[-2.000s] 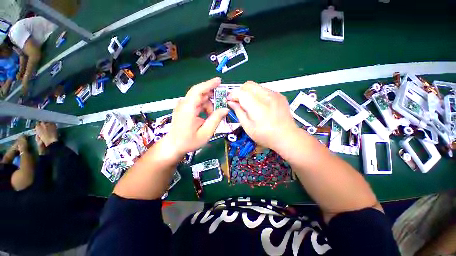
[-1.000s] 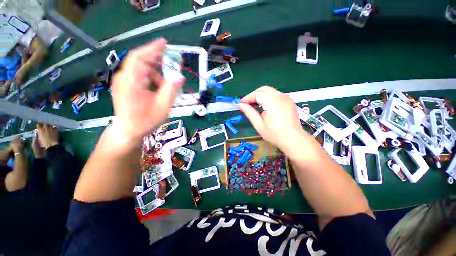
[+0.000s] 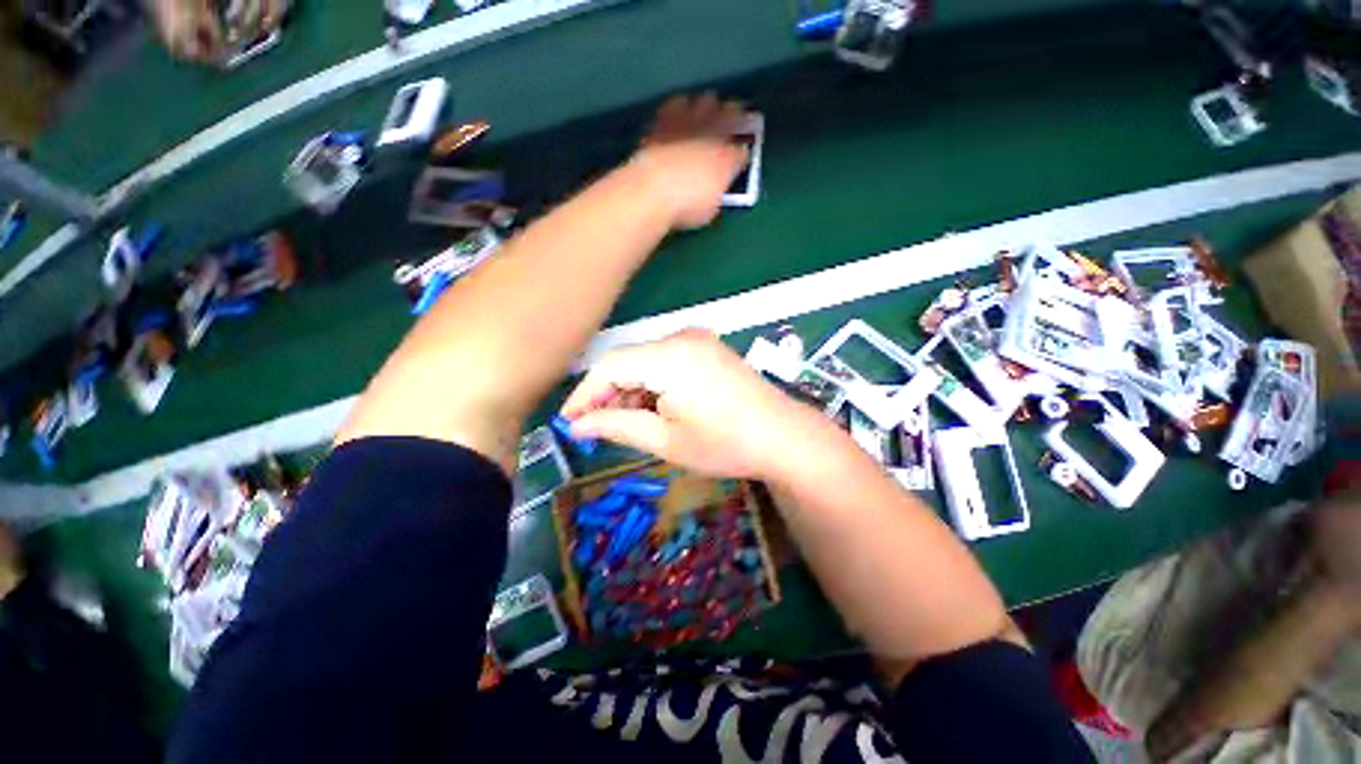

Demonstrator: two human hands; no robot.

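Observation:
My left hand [image 3: 694,161] is stretched out over the far green belt, blurred, at a white housing frame [image 3: 751,161]. The hand covers the frame's left part, and whether the fingers grip it is hidden. My right hand [image 3: 679,400] is above the parts box [image 3: 769,545], its fingertips together at a small blue cylinder [image 3: 567,431]. The box holds blue cylinders [image 3: 620,515] and many small dark round parts with red bits [image 3: 679,579]. A frame with a circuit board [image 3: 527,620] lies left of the box.
Partly built units are piled right [image 3: 1067,321] and left [image 3: 209,560] on the bench. A pale guide rail [image 3: 955,257] runs between bench and belt. More units lie on the belt. Another box [image 3: 1313,276] and a person's arm [image 3: 1269,672] are at right.
My left hand has let go of the unit it held and reached far out to a frame on the belt. My right hand has moved left in the view, over the box. The view has shifted.

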